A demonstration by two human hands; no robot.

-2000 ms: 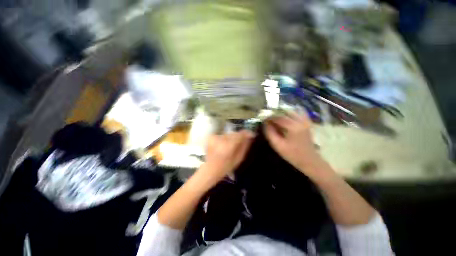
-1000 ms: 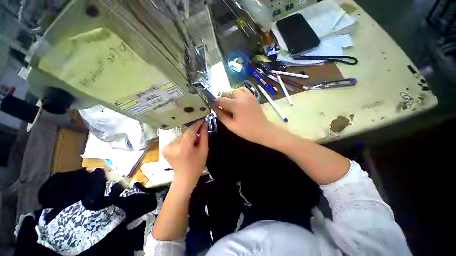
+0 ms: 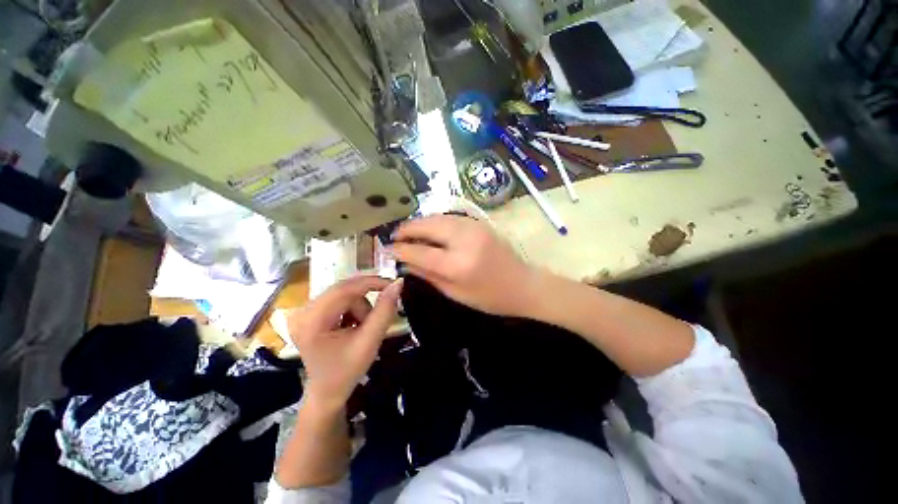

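A black garment piece (image 3: 512,345) hangs from the sewing machine bed over my lap, with narrow white lace trim (image 3: 469,372) along parts of it. My left hand (image 3: 347,330) pinches the cloth edge between thumb and finger just in front of the needle area. My right hand (image 3: 463,258) lies bent over the same edge beside it, fingertips on the cloth. The sewing machine head (image 3: 236,118), with yellow handwritten paper, stands above and left of my hands. The needle and presser foot are mostly hidden by the head and my right fingers.
A black pile with a white lace panel (image 3: 148,433) lies at the lower left. A clear plastic bag (image 3: 222,236) and papers lie left of the head. Pens (image 3: 540,197), dark-handled snips (image 3: 655,162), a round metallic item (image 3: 486,177) and a phone (image 3: 591,63) lie on the right.
The view has sharpened since the earliest frame. Both hands have moved slightly down and left from the needle area, and my right hand now lies flatter, uncovering the round metallic item.
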